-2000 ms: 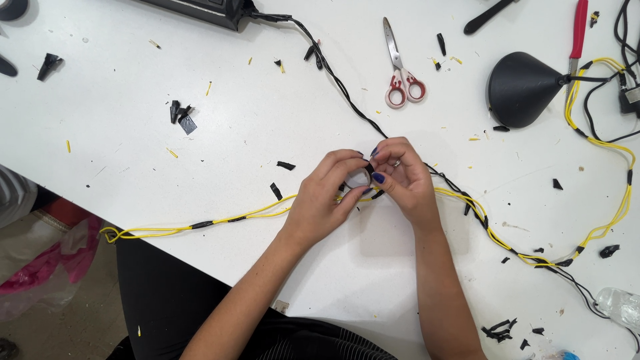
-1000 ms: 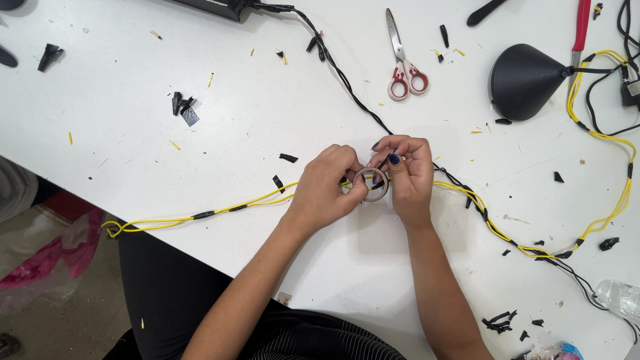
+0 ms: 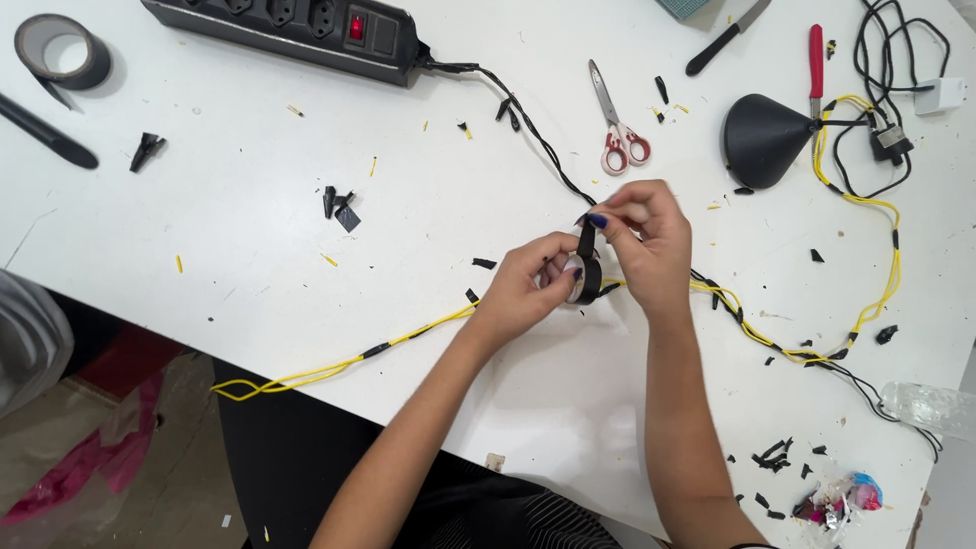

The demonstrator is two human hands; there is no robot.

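Observation:
My left hand (image 3: pixel 526 286) holds a small roll of black electrical tape (image 3: pixel 589 280) over the white table. A short strip is pulled up from the roll, and my right hand (image 3: pixel 648 244) pinches its end between thumb and finger. Beneath both hands runs a pair of yellow wires (image 3: pixel 396 341), bound at intervals with black tape; the part under the hands is mostly hidden. A twisted black cord (image 3: pixel 545 145) comes down from the power strip and passes behind my right hand.
Scissors (image 3: pixel 614 126) lie beyond my hands, left of a black cone (image 3: pixel 762 141) and a red-handled knife (image 3: pixel 816 61). A power strip (image 3: pixel 305 34) and a wide tape roll (image 3: pixel 84 57) are at upper left. Tape scraps (image 3: pixel 341 207), a plastic bottle (image 3: pixel 926 408) and crumpled wrappers (image 3: pixel 839 499) lie about.
The tape roll has turned in my left hand, from its round face showing to its black edge showing. A strip now stands out between the roll and my right fingers.

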